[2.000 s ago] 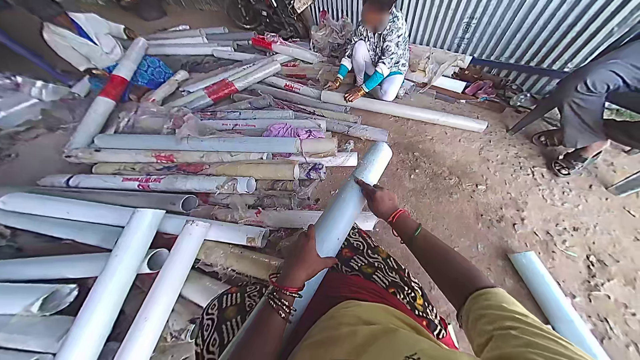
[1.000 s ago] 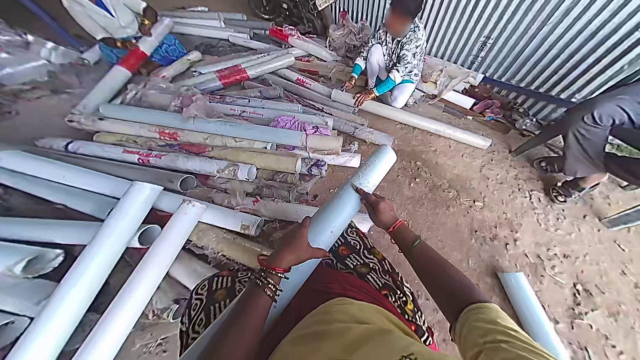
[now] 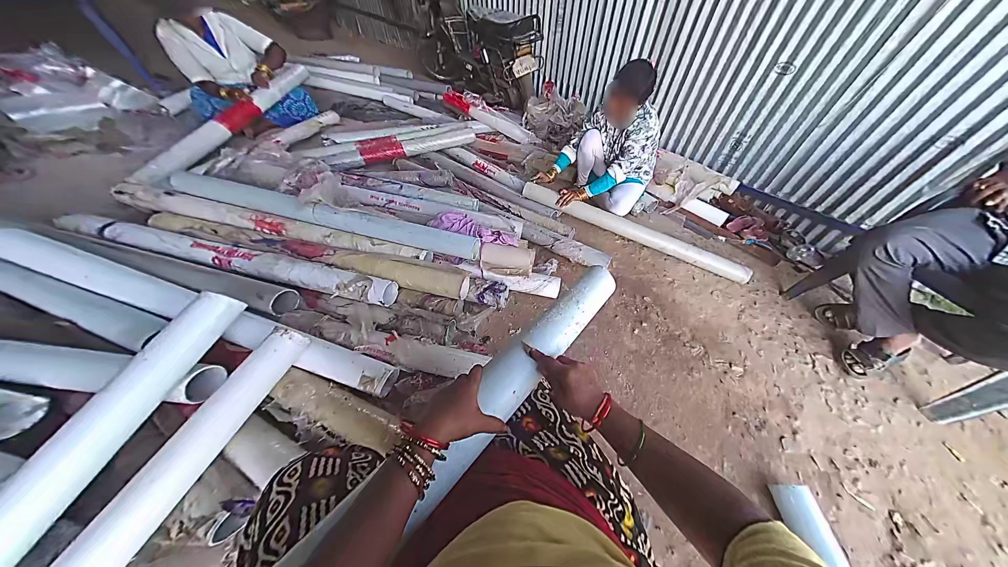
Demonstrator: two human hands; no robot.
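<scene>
A pale blue-white tube (image 3: 508,386) lies slanted across my lap, its far end pointing up and to the right over bare ground. My left hand (image 3: 457,409) is wrapped around its left side, thumb across the top. On the tube's right side, a little farther along, rests my right hand (image 3: 567,382), fingers bent near a dark line or edge on the surface; whether it holds a small tool cannot be seen. To my left, two more white tubes (image 3: 118,417) (image 3: 193,445) slope across the pile.
Many tubes, some wrapped in printed plastic (image 3: 228,256), lie heaped ahead and left. One person (image 3: 618,142) crouches by a long tube (image 3: 646,236); another sits at the upper left (image 3: 220,55). A seated person's leg (image 3: 898,276) is at right. Another tube (image 3: 807,524) lies at lower right.
My view has shifted, showing more of the person at the upper left. Both hands stay at the same tube, with my right hand now a little closer to my left.
</scene>
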